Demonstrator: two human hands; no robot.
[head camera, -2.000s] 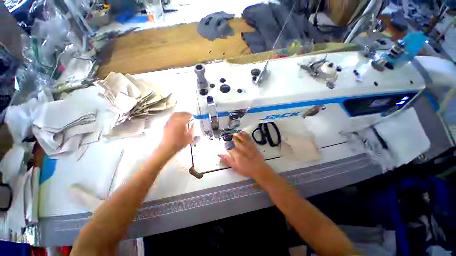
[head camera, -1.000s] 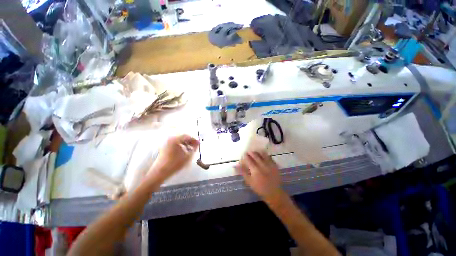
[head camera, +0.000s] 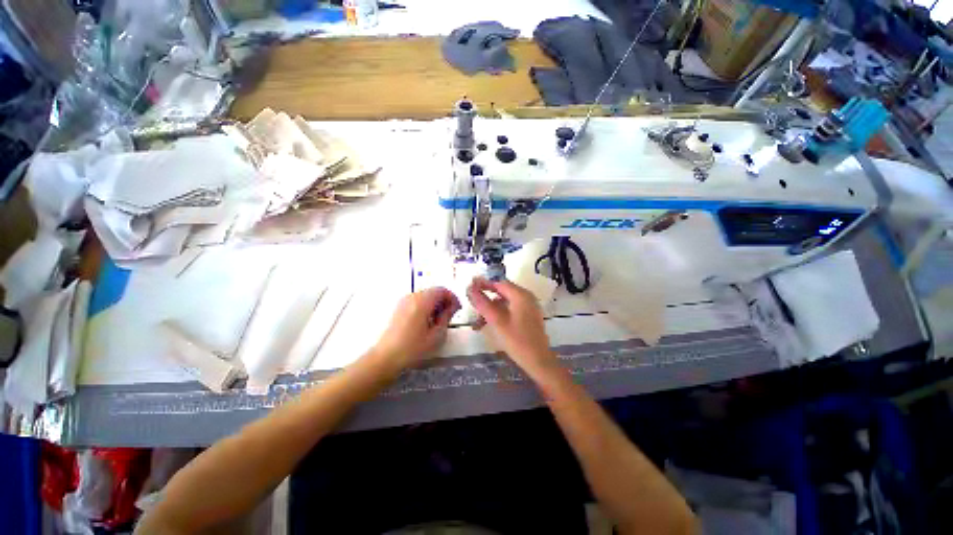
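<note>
My left hand (head camera: 421, 325) and my right hand (head camera: 510, 319) are close together just in front of the presser foot (head camera: 467, 251), fingers curled. Their fingertips pinch a small cream piece (head camera: 464, 301) between them; glare and the fingers hide most of it. The white sewing machine (head camera: 617, 178) has a blue stripe. Black-handled scissors (head camera: 570, 265) lie under its arm. A stack of beige pieces (head camera: 627, 293) lies right of the scissors. A loose beige pile (head camera: 303, 157) lies left of the needle.
Pale fabric strips (head camera: 282, 329) lie at the left front. Folded white pieces (head camera: 157, 193) lie behind them at far left. A white cloth (head camera: 831, 303) is at the table's right end. A wooden board (head camera: 345, 78) and dark grey fabric (head camera: 596, 63) are behind.
My right hand has moved from the table front up towards the needle area with the cream piece. My left hand has moved right, beside it. More separate strips show at the left front.
</note>
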